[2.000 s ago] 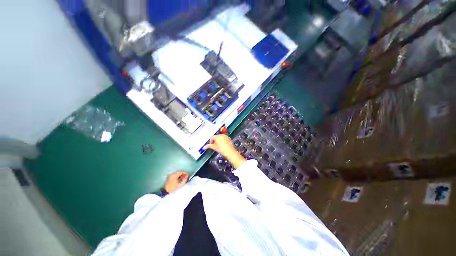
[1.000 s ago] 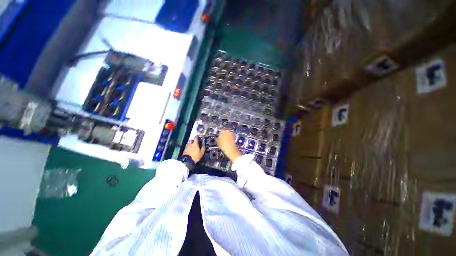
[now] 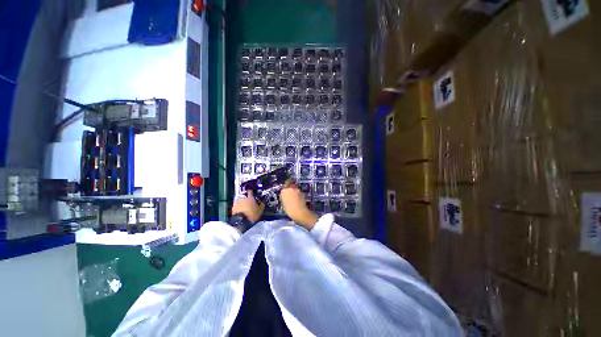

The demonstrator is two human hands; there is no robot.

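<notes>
A dark rectangular loading fixture is held tilted above the near part of the clear blister trays. My left hand grips its left end. My right hand is at its right end with the fingers curled; whether it grips the fixture or a small part is too small to tell. The trays overlap and hold many small square black modules. Several pockets in the nearer tray's top row look paler. The hands and fixture hide part of its near left area.
The white machine bed is on the left, with another black fixture between metallic clamps. Its front edge has a red button and blue ones. A small dark part and a clear bag lie on the green mat. Film-wrapped cartons stand right.
The view has turned and moved from the machine to the trays. My hands went from the machine's front edge to over the trays, and the dark fixture now shows clearly between them.
</notes>
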